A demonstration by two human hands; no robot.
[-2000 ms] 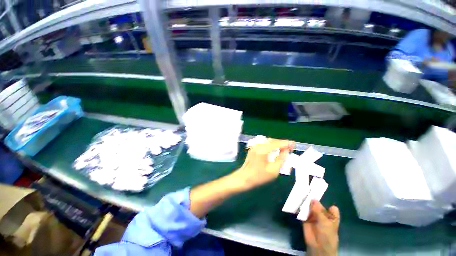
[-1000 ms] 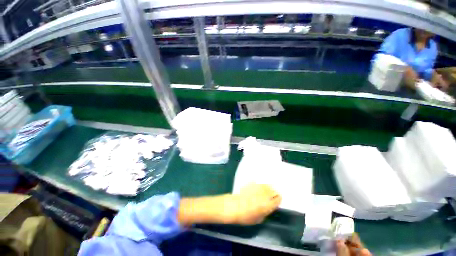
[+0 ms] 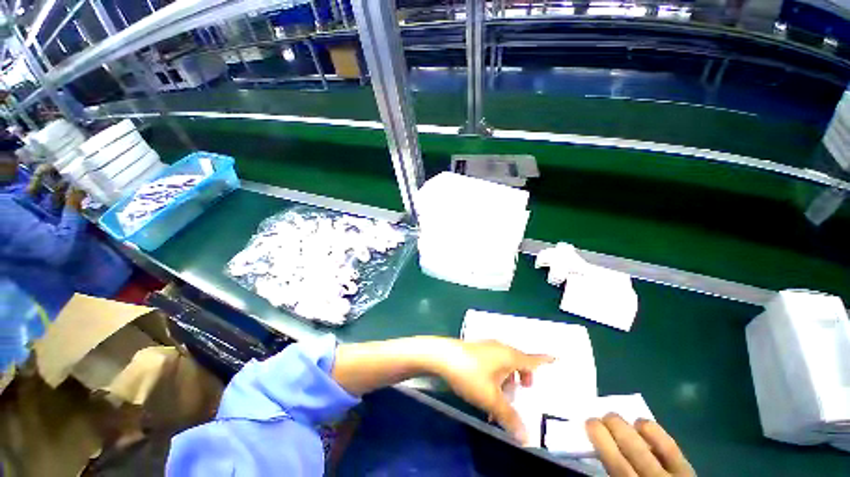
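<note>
A flat white tray or box (image 3: pixel 531 340) lies near the belt's front edge. My left hand (image 3: pixel 489 377) is over it, thumb and forefinger apart, fingertips at its surface; I see nothing held in it. My right hand (image 3: pixel 638 449), cut off by the bottom edge, has its fingers over a white card piece (image 3: pixel 620 406) at the tray's right side. A dark-edged slot or gap shows between the hands. The right thumb is hidden. A small white heap (image 3: pixel 559 261) and a flat white piece (image 3: pixel 601 296) lie behind the tray.
A white box stack (image 3: pixel 471 231) stands by the metal post (image 3: pixel 387 102). A clear bag of white accessories (image 3: pixel 322 261) and a blue basket (image 3: pixel 177 210) are left. White boxes (image 3: pixel 802 368) stand right. A brown carton (image 3: pixel 102 373) and a person (image 3: pixel 47 233) are at left.
The view has turned left. The loose cards held up earlier are no longer seen raised. The white tray now lies flat near the front edge, with both hands at it.
</note>
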